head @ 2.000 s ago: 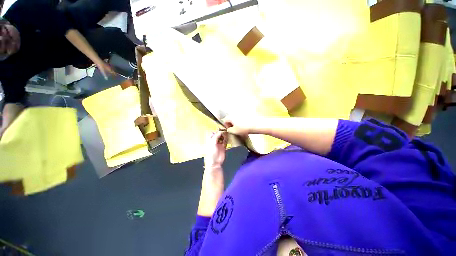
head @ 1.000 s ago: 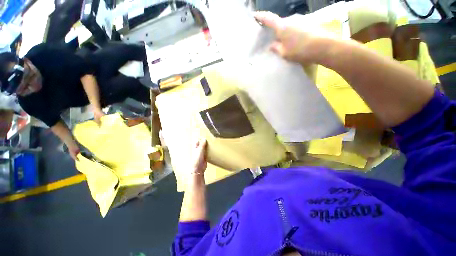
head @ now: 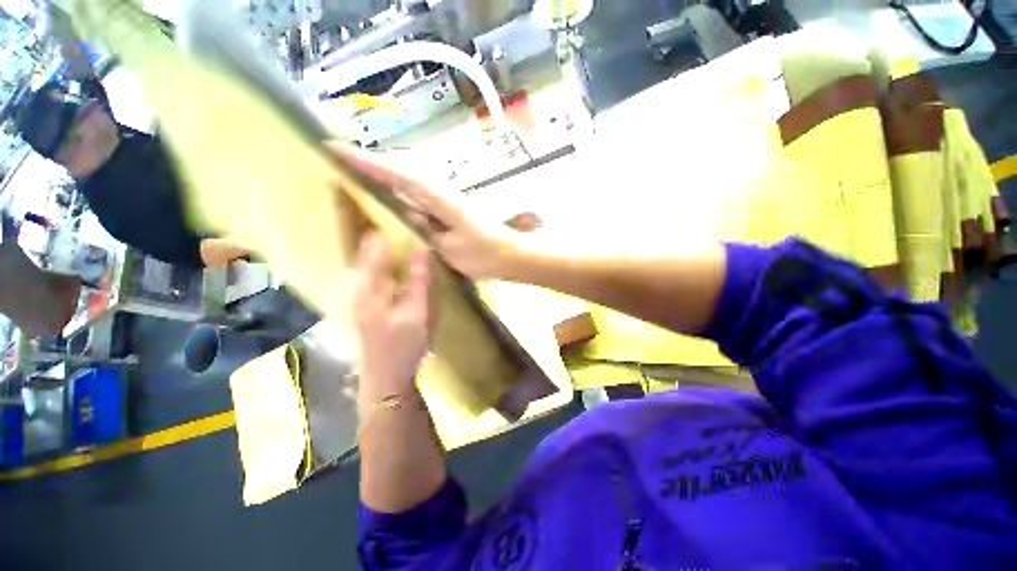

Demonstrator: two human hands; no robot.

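A yellow panel [head: 251, 167] with a grey reverse and dark brown trim at its lower end is raised and tilted in front of me, blurred by motion. My left hand [head: 393, 301] is on its near face around the middle, fingers partly hidden in the panel. My right hand [head: 446, 229] is at its upper right edge, fingers along the grey side. More yellow panels with brown trim lie beneath on the pale work surface, washed out by glare. A brown patch [head: 577, 330] shows near its front edge.
Stacked yellow bundles [head: 842, 184] with brown ends stand at the right. A white curved tube [head: 474, 69] and machine parts are at the back. A folded yellow panel [head: 271, 424] lies lower left. A person in black [head: 145, 195] is partly hidden behind the raised panel. Blue bins [head: 98, 404] stand left.
The panel that lay flat with a brown patch is now apparently lifted and tilted to the upper left. My right hand has moved down and left from the white sheet; my left hand has risen.
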